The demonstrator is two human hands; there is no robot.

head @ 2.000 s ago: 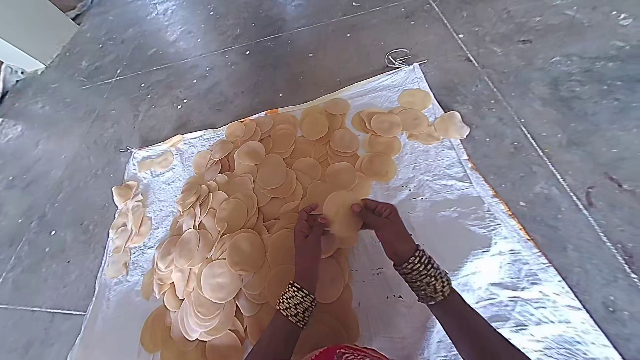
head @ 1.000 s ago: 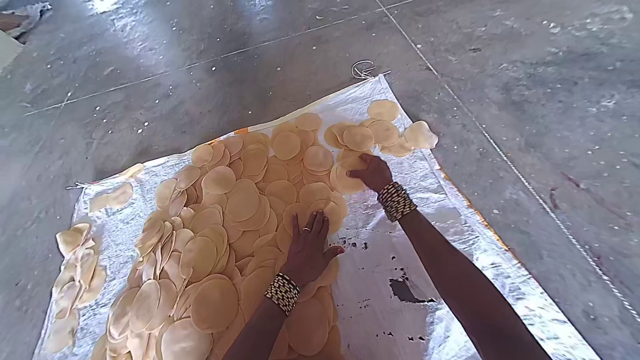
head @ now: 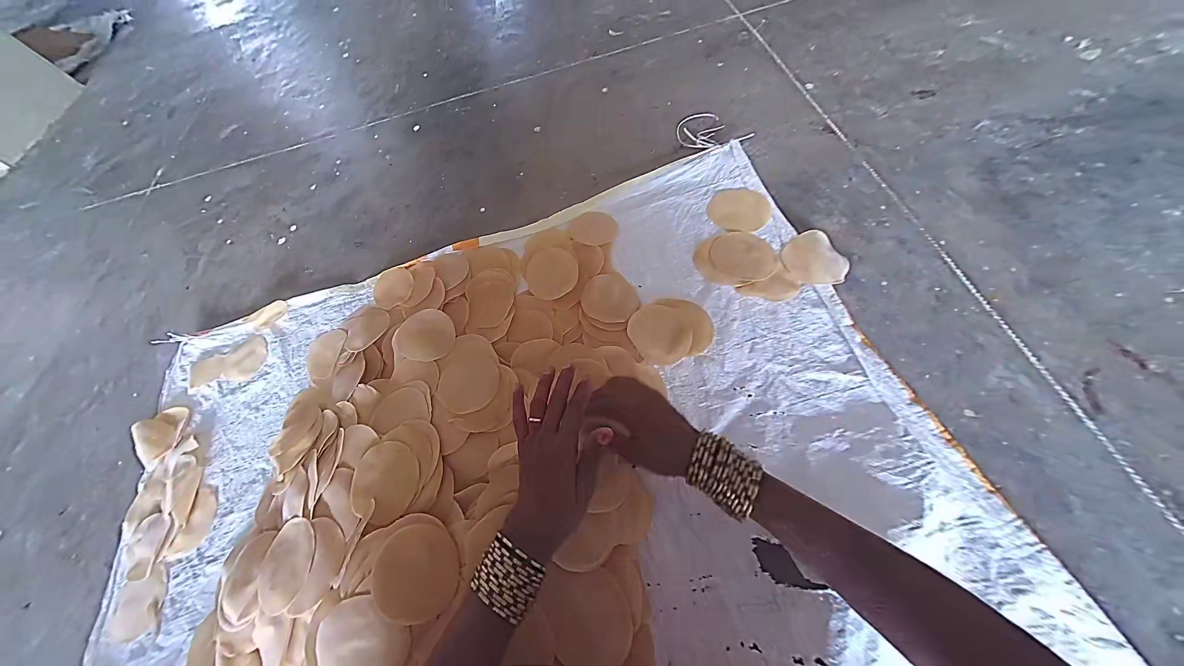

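Observation:
A large heap of thin, round, pale-yellow discs [head: 467, 375], which look like papads, covers the middle of a white woven plastic sheet [head: 795, 398]. My left hand [head: 555, 453], with a ring on one finger, lies palm down on the heap's right part, fingers extended. Close against it, my right hand [head: 643, 425] is bent over the same discs with curled fingers. Whether the right hand pinches a disc is hidden. Patterned bangles circle both wrists. A small overlapping group of discs [head: 671, 330] lies just beyond my right hand.
Several discs [head: 743, 256] lie apart at the sheet's upper right corner, one past its edge. More discs [head: 171, 499] line the left edge. A loose string [head: 700, 131] sticks out at the far corner. Grey floor [head: 971, 166] with pale lines surrounds the sheet; a pale block [head: 32, 97] stands upper left.
My right hand has come back from the discs at the heap's upper right to beside my left hand. My left hand, seen holding a disc with the right two seconds ago, now rests on the heap.

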